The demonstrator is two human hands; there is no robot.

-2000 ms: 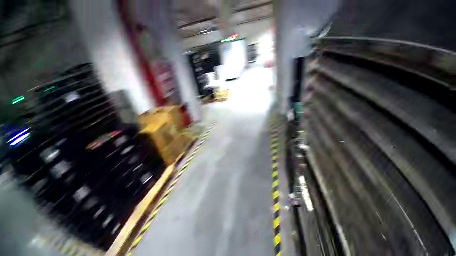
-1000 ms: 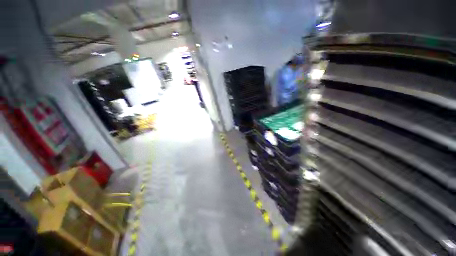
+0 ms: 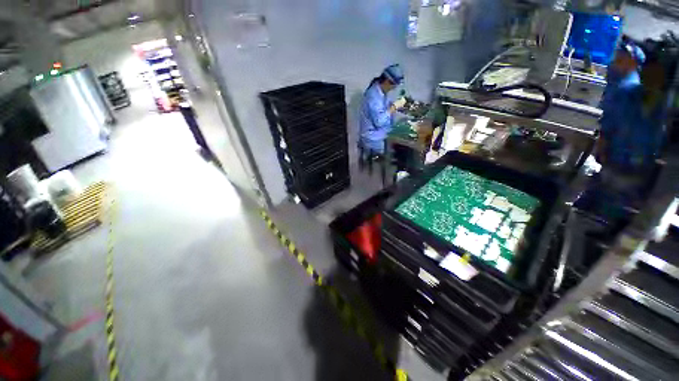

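Neither of my hands is in view. Nearest in front of me, right of centre, is a stack of black trays (image 3: 447, 303). Flat green boards with white patches (image 3: 467, 212) lie in the top tray, with no tall parts that I can make out. White labels are on the trays' near side. Beside the stack, on its left, is a lower black tray with a bright red sheet (image 3: 365, 238) in it.
A tall column of black trays (image 3: 311, 141) stands by the pale wall. A person in blue smock and cap (image 3: 376, 111) sits at a side bench. Another person in blue (image 3: 629, 111) stands at the right. Metal rollers or rails (image 3: 610, 327) fill the lower right. Yellow-black tape (image 3: 298, 257) crosses the floor.
The view has swung right and come closer to the tray stack with green boards, which now shows whole. Both people and the bench now show clearly. The cardboard boxes have left the view.
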